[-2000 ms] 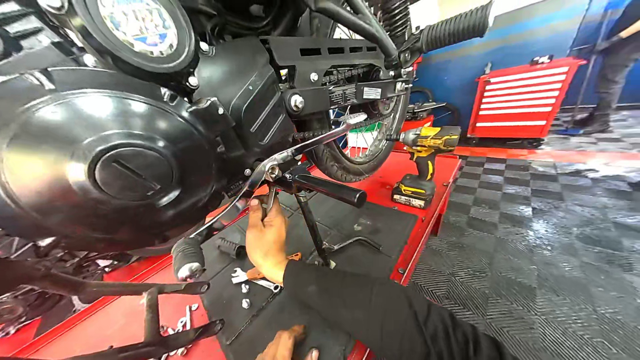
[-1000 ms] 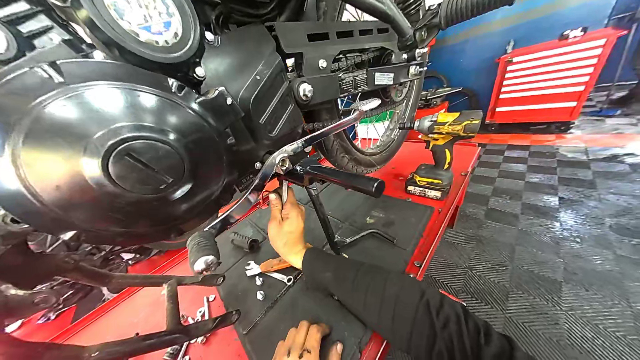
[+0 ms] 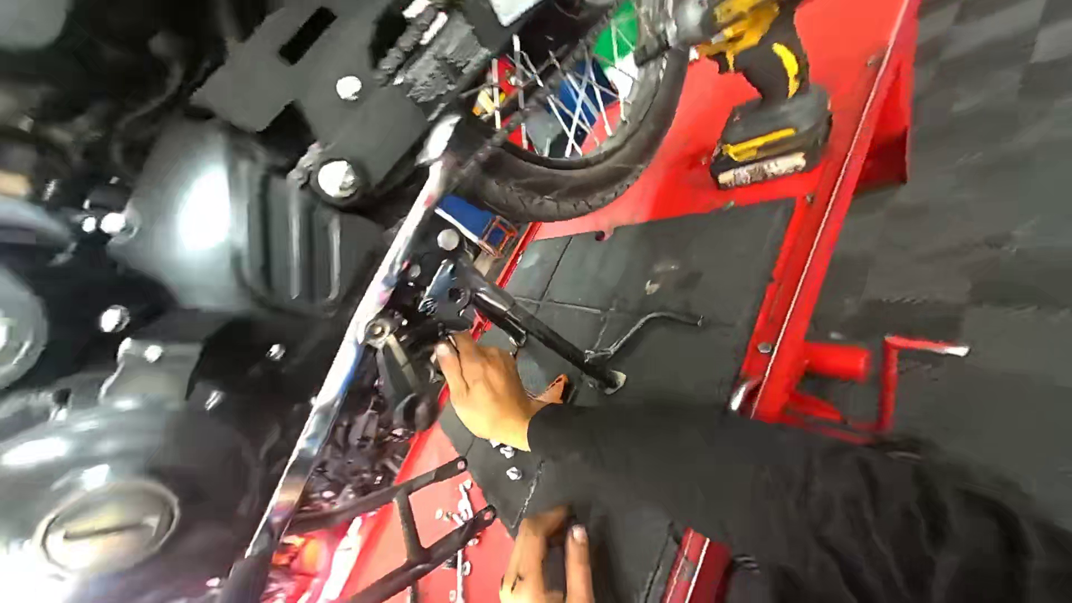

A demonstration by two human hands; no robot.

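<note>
My right hand (image 3: 487, 387) reaches under the motorcycle, fingertips among the black bracket parts below a chromed lever (image 3: 362, 347); whether they grip anything is hidden. Beside the fingers, left, a dark metal piece (image 3: 402, 377) hangs below a bolt (image 3: 378, 331). The black stand leg (image 3: 544, 331) slants down to the right above my wrist. An orange object (image 3: 553, 390) shows behind the wrist. My left hand (image 3: 544, 561) is at the bottom edge over the black mat (image 3: 615, 536), fingers apart, with nothing visible in it.
A yellow and black cordless impact tool (image 3: 766, 126) stands on the red lift (image 3: 670, 180), beside the spoked rear wheel (image 3: 569, 188). Small metal fasteners (image 3: 513, 473) lie on the mat. A black tubular bracket (image 3: 410, 523) crosses the lower left. The engine cover (image 3: 100, 511) fills the left.
The view has tilted and come closer. The black peg that stuck out to the right above my right hand no longer shows there. My right hand stays under the motorcycle.
</note>
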